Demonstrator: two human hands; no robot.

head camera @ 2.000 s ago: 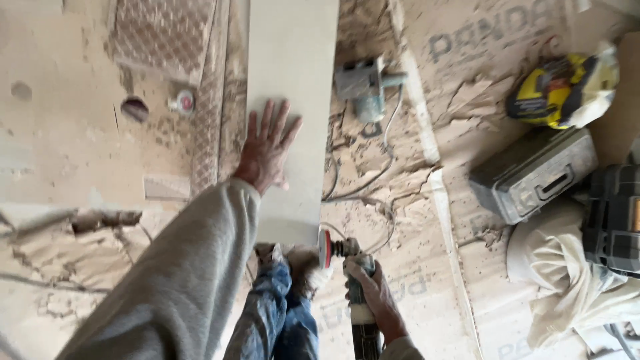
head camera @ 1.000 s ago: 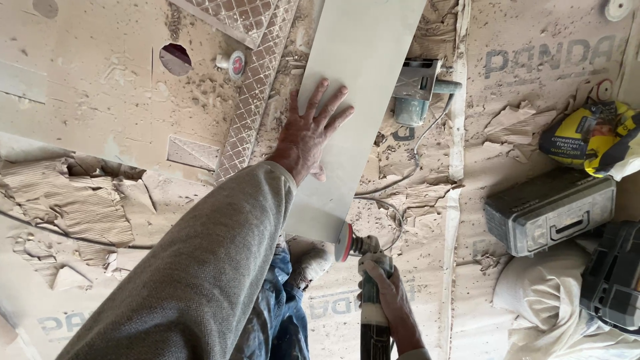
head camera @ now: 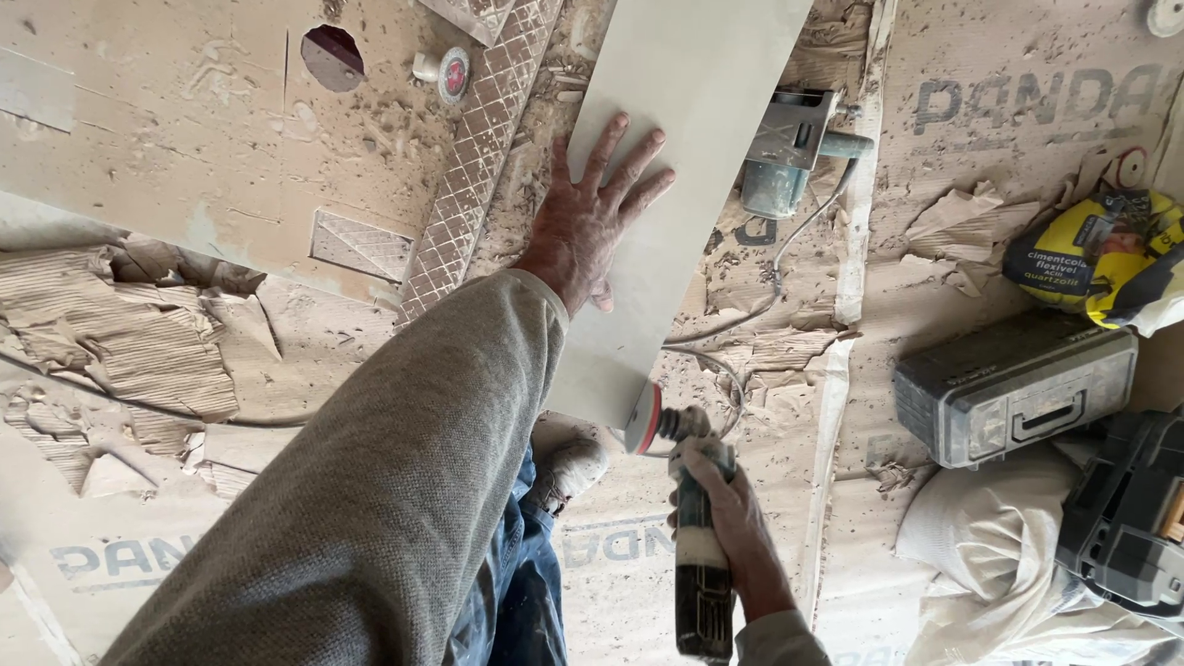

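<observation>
My left hand (head camera: 592, 208) lies flat with spread fingers on a long pale tile plank (head camera: 684, 185), near its left edge. My right hand (head camera: 735, 518) is closed around the body of an angle grinder (head camera: 701, 555), whose barrel points down the view. The grinder's round pad (head camera: 643, 418), with a red rim, touches or nearly touches the near right corner of the plank. Whether the pad is spinning cannot be told. Beside the plank's right edge lies a corded power tool (head camera: 782, 157) with a metal base plate.
Torn cardboard (head camera: 139, 324) and a power cable (head camera: 777, 264) lie on the covered floor. At the right are a grey toolbox (head camera: 1017, 388), a yellow and black bag (head camera: 1082, 250), and a black case (head camera: 1128, 518). My shoe (head camera: 569, 472) is just below the plank. A dusty board (head camera: 203, 120) spans the upper left.
The view has turned, so the plank appears more slanted than two seconds ago. My left hand stays flat on the plank, and my right hand still holds the grinder at the near corner.
</observation>
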